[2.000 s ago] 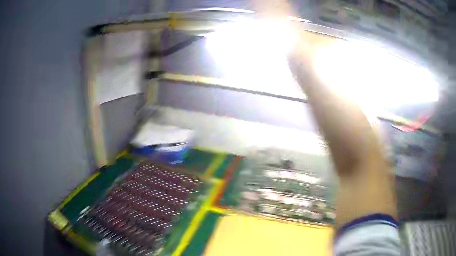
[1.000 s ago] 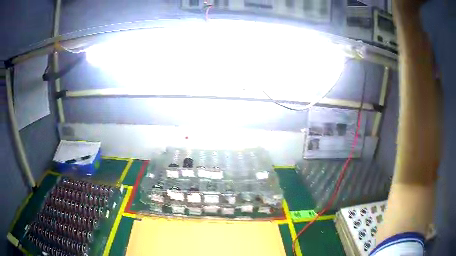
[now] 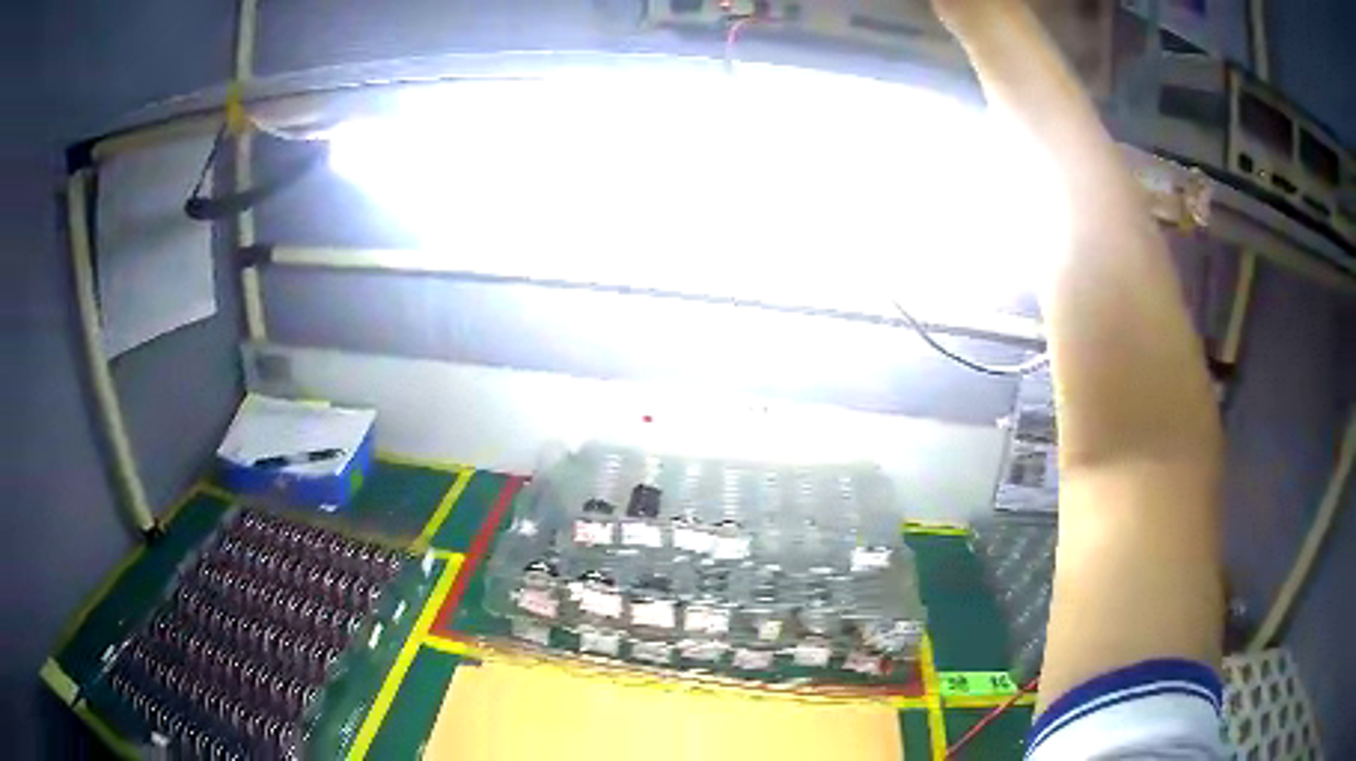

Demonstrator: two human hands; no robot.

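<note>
My right forearm, with a white and blue sleeve, rises at the right and reaches past the top edge. My right hand is cut off by that edge. My left hand is out of the picture. A flat tan cardboard sheet (image 3: 662, 717) lies at the bench's near edge, cut off below. Behind it, a clear tray (image 3: 714, 572) holds silver-white and dark parts, inside red and yellow tape. A tray of dark reddish parts (image 3: 260, 632) lies at the left.
A blue-and-white box (image 3: 302, 464) with a pen on top stands at the back left. A bright lamp (image 3: 684, 193) glares above the bench. A white tray with round parts (image 3: 1269, 714) is at the lower right. A red cable (image 3: 989, 724) hangs beside my sleeve.
The view has swung left and back slightly right. My right arm, first across the lamp, then at the far right, now crosses the lamp's right end.
</note>
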